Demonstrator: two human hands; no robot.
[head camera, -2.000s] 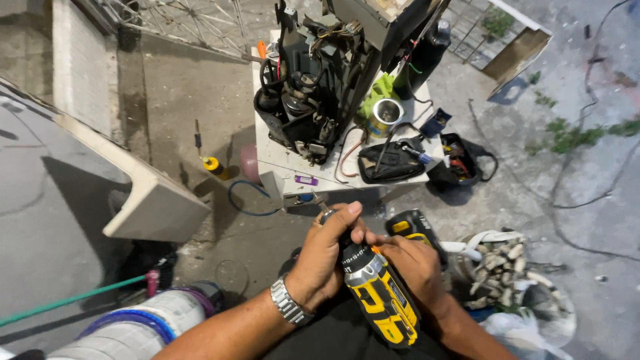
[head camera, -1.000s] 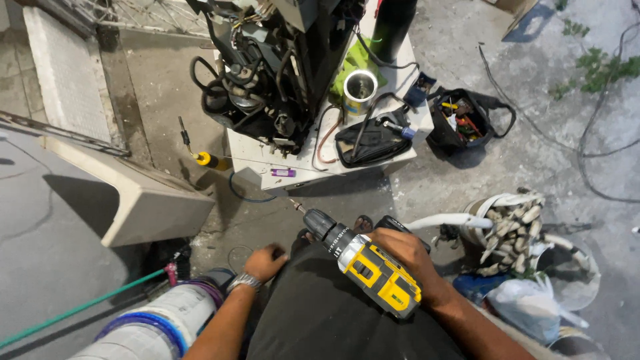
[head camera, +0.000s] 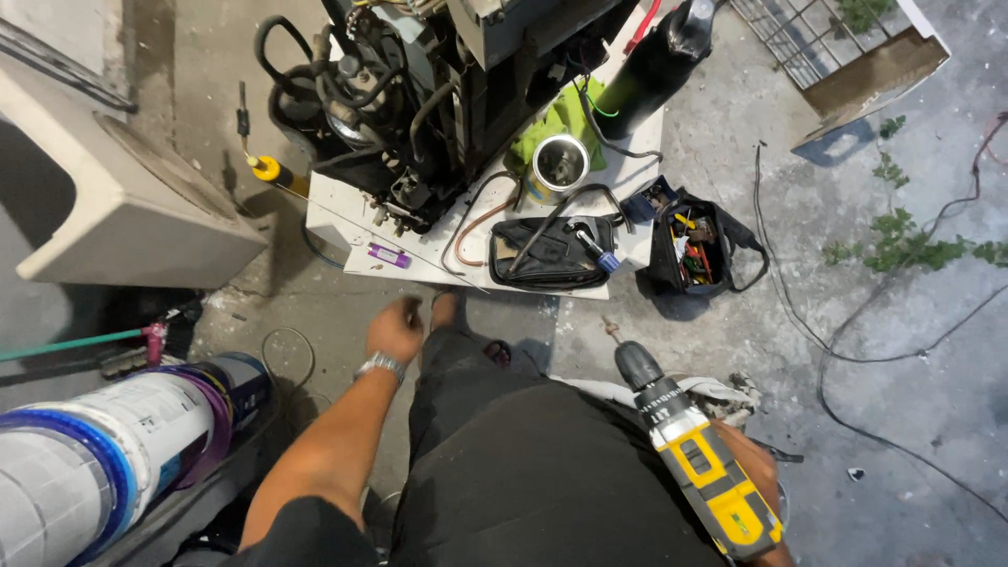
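My right hand (head camera: 752, 465) grips a yellow and black cordless drill (head camera: 709, 472) at the lower right, its chuck pointing up and a bit (head camera: 610, 325) fitted in it. My left hand (head camera: 396, 329), with a metal watch on the wrist, hangs near the front edge of a white work surface (head camera: 358, 264); its fingers are curled and nothing is seen in them, though the palm is partly hidden. On that surface stands a machine unit with a compressor and black hoses (head camera: 370, 102). In front of it lie a purple cylinder (head camera: 388, 254), a bent copper tube (head camera: 472, 236) and a black pouch (head camera: 543, 252).
An open can (head camera: 560, 163) stands by a green cloth (head camera: 579, 118) and a black cylinder (head camera: 650, 75). Right of the surface is a tool bag (head camera: 693, 252). Stacked buckets (head camera: 150, 433) and a beige casing (head camera: 142, 213) are at left. A cable (head camera: 858, 358) crosses the floor.
Both hands were at the drill's front two seconds ago; my left hand has since come off it and moved to the left. The drill has moved right in my right hand.
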